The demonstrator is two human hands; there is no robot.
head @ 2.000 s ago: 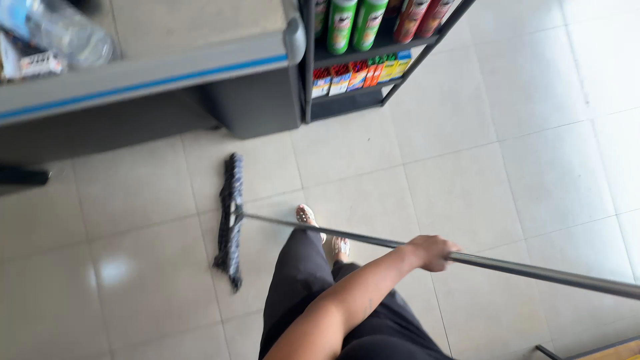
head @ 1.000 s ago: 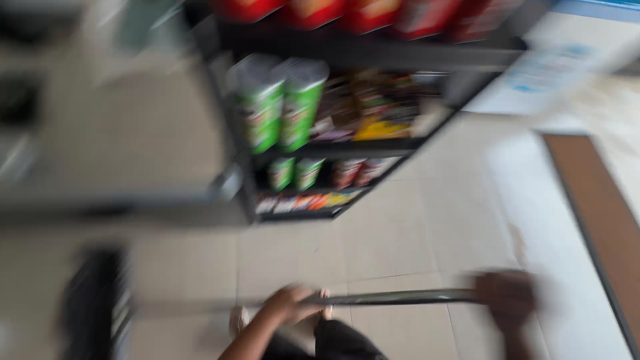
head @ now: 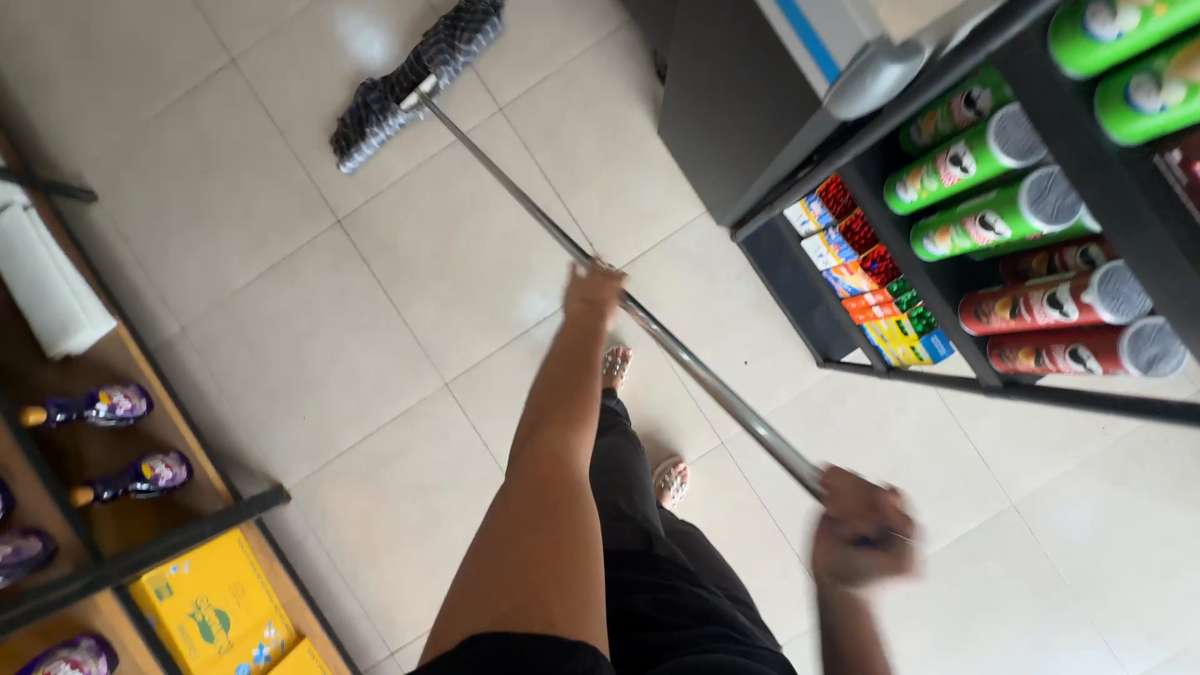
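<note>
A flat mop with a dark striped cloth head [head: 445, 56] lies on the tiled floor at the top of the view. Its metal pole [head: 717, 384] runs diagonally down to the right. My left hand [head: 595, 286] grips the pole around its middle, with the forearm stretched forward. Near the pole's upper end, my right hand [head: 864, 530] is closed around it, somewhat blurred. My sandalled feet stand on the tiles below the pole.
A black rack [head: 956, 352] with green and red Pringles cans [head: 1041, 352] and small boxes stands at right, beside a grey counter [head: 731, 103]. A wooden shelf [head: 211, 459] at left holds purple bottles [head: 141, 473], a yellow box [head: 216, 609] and white packs [head: 52, 281].
The view has swung strongly. My left hand, not seen on the pole two seconds ago, now grips it along with my right. The mop head has moved to farther in front of me.
</note>
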